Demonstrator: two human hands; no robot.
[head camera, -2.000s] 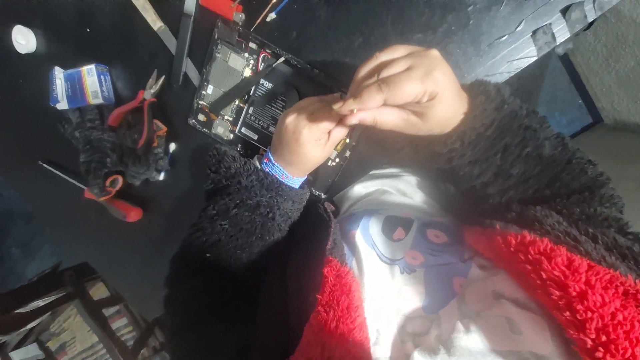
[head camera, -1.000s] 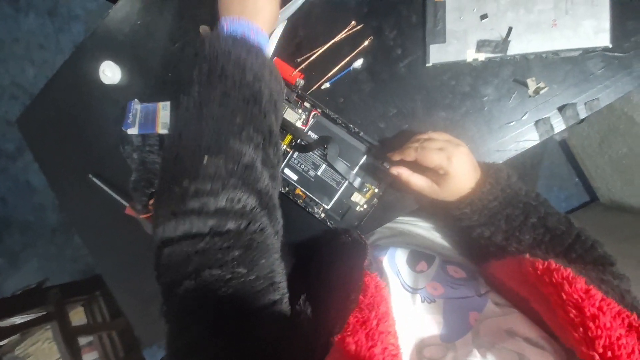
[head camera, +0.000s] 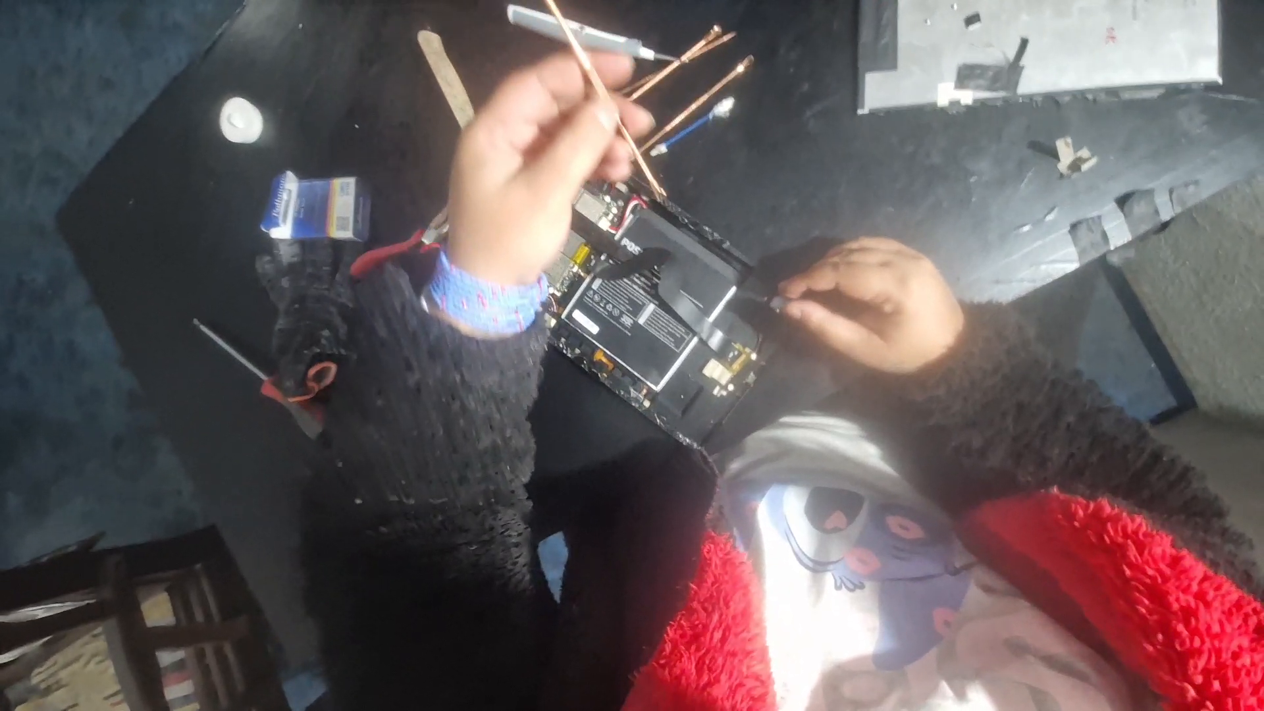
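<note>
An opened electronic device, perhaps a tablet, lies on the black table with its black battery and circuit boards bare. Above its upper left part my left hand holds a thin copper-coloured rod between thumb and fingers. Beyond that hand lie more copper-coloured rods, a short blue cable and a white pen-like tool. My right hand is at the device's right edge, thumb and forefinger pinched on a small grey piece that I cannot identify.
At the left are a blue and white box, a black bundle, red-handled pliers, a screwdriver and a round white item. A flat spatula lies behind my left hand. A silver panel lies at the upper right.
My left hand reached out past the top of the view a second ago; it is back above the device with a copper-coloured rod. Two seconds ago both hands were together over the device.
</note>
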